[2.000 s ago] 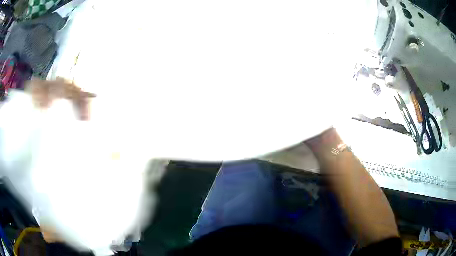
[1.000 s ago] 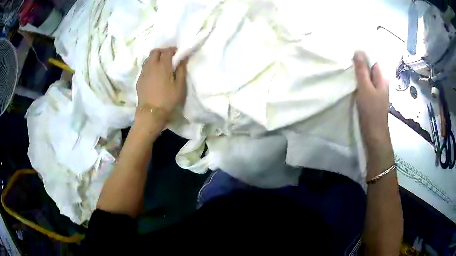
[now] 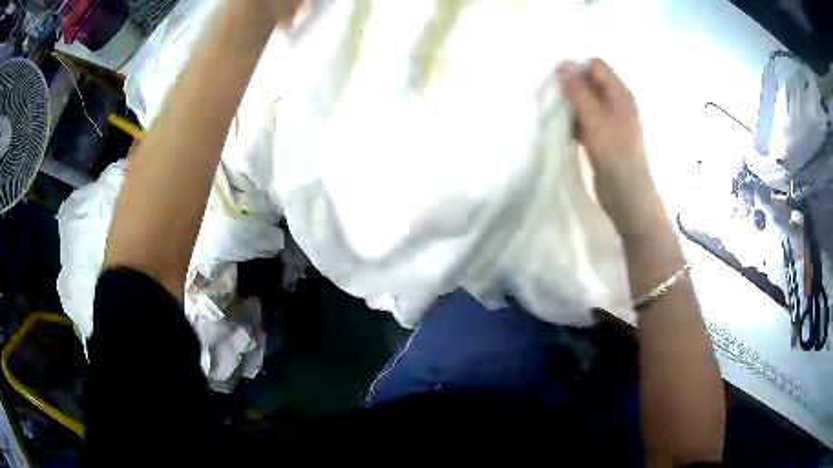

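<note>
The white garment (image 3: 411, 174) is bunched and partly raised over the front edge of the table, its lower folds hanging above my lap. My right hand (image 3: 605, 114) grips its right side between thumb and fingers. My left hand (image 3: 285, 11) is at the top edge of the picture, mostly cut off and blurred, at the upper left of the cloth. Its fingers are hidden, so its hold on the cloth cannot be made out.
The sewing machine head (image 3: 793, 119) stands at the right. Black-handled shears (image 3: 811, 315) lie below it, beside slim grey snips (image 3: 791, 274). A ruler scale (image 3: 763, 361) runs along the front edge. A white bundle (image 3: 87, 247), a yellow frame (image 3: 27, 343) and a fan (image 3: 20, 132) are at left.
My left hand has moved up and away to the top edge. My right hand has moved left with its side of the cloth, which now bunches and hangs in loose folds.
</note>
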